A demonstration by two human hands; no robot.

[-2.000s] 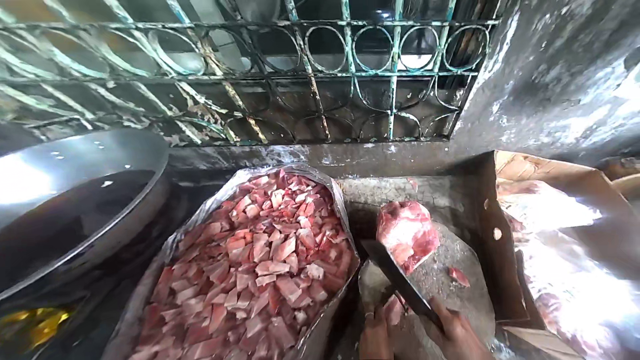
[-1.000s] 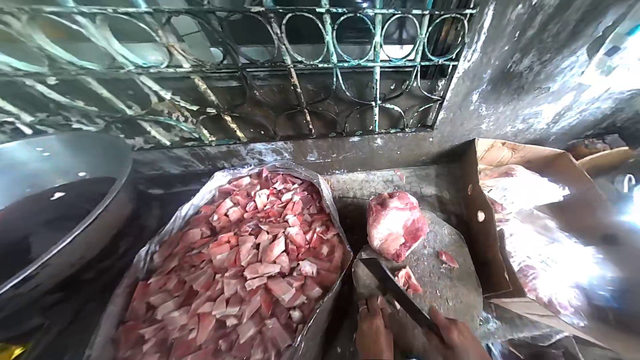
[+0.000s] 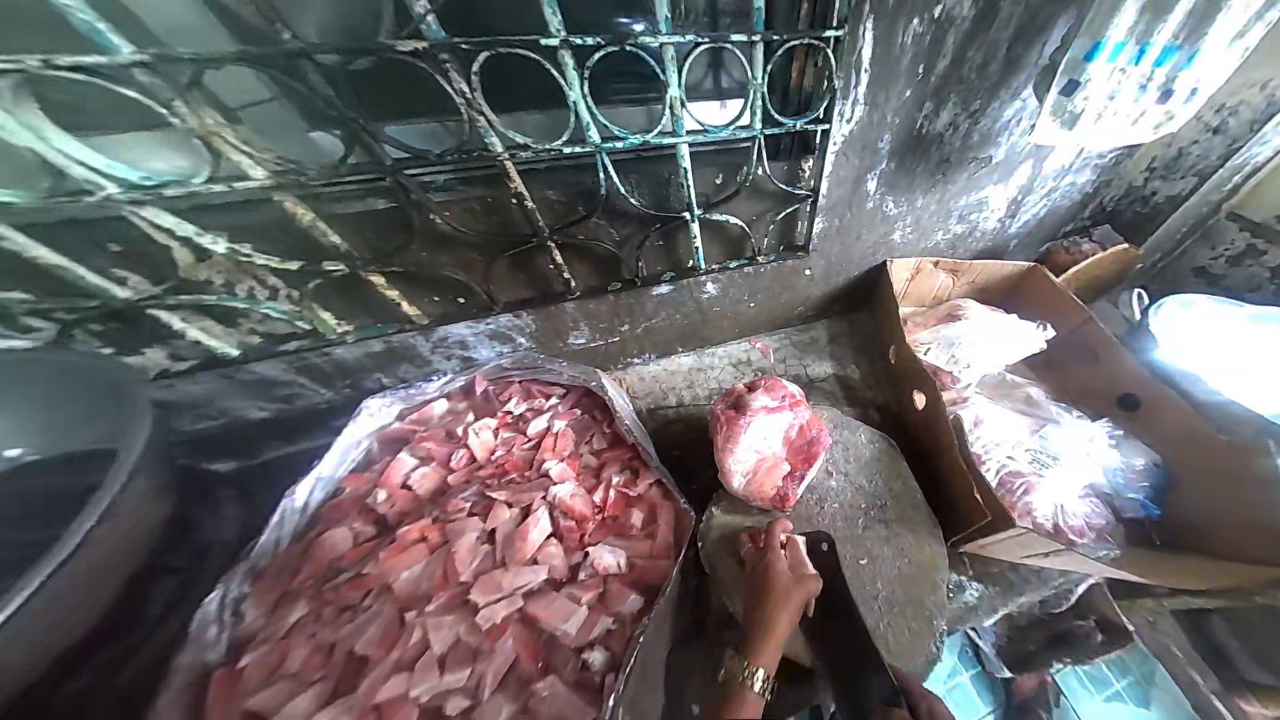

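Observation:
My left hand (image 3: pixel 778 585), with a gold-coloured watch or bracelet at the wrist, grips small cut pieces of meat over the round chopping block (image 3: pixel 880 510). Close to its right side is the dark broad blade of a cleaver (image 3: pixel 845 620). My right hand (image 3: pixel 910 698) is at the bottom edge, mostly out of view, at the cleaver's handle end. Behind my left hand a large lump of raw meat (image 3: pixel 768 445) rests on the block's back left part. To the left, a plastic-lined container holds a heap of cut meat chunks (image 3: pixel 500 560).
A cardboard box (image 3: pixel 900 400) with plastic-bagged meat (image 3: pixel 1040 460) stands right of the block. A large metal pan (image 3: pixel 130 480) is at the far left. A metal window grille (image 3: pixel 600 150) and a stained wall (image 3: pixel 930 130) rise behind.
My left hand has moved forward towards the lump and now grips small pieces. The cleaver has turned more upright in the picture. The small scrap on the block's right side no longer shows there.

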